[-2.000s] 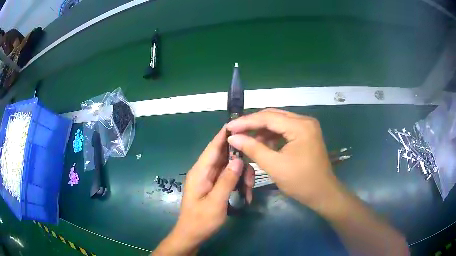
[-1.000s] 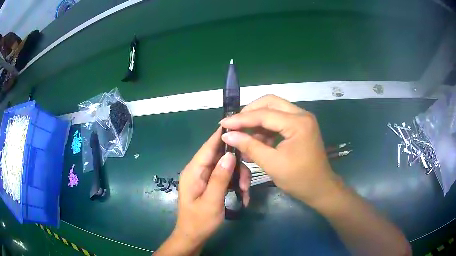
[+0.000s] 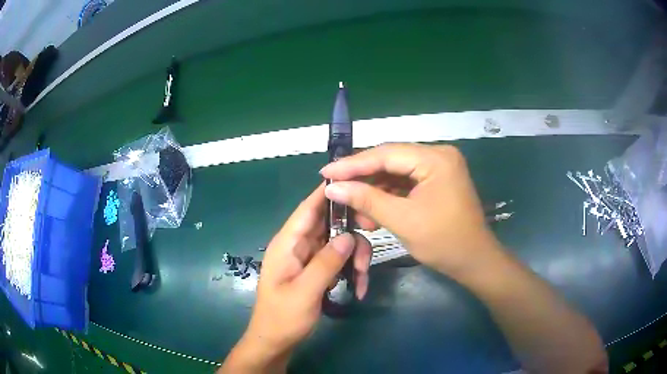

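Observation:
A slim black housing (image 3: pixel 341 124) stands nose away from me in the middle, with a small pale tip at its nose and a silvery strip in its open shell. My left hand (image 3: pixel 296 252) is closed around its lower part, thumb on top. My right hand (image 3: pixel 417 193) has thumb and index finger pinched at the shell's middle; whether they hold a small part is hidden. White sticks (image 3: pixel 386 246) lie under and behind my right hand. Small black inserts (image 3: pixel 241 266) lie loose left of my left hand.
At left are a blue bin (image 3: pixel 67 241) of white sticks, turquoise parts (image 3: pixel 110 207), pink parts (image 3: pixel 107 258), a clear bag (image 3: pixel 156 182) of black parts and a black unit (image 3: pixel 140 245). Another unit (image 3: pixel 168 91) lies across the belt. Silvery-ended pieces (image 3: pixel 608 210) lie beside a clear bag (image 3: pixel 647 197).
The unit across the belt has shifted left. My right fingertips have moved slightly up and left along the housing, and more of the silvery strip shows. My left hand still holds the housing.

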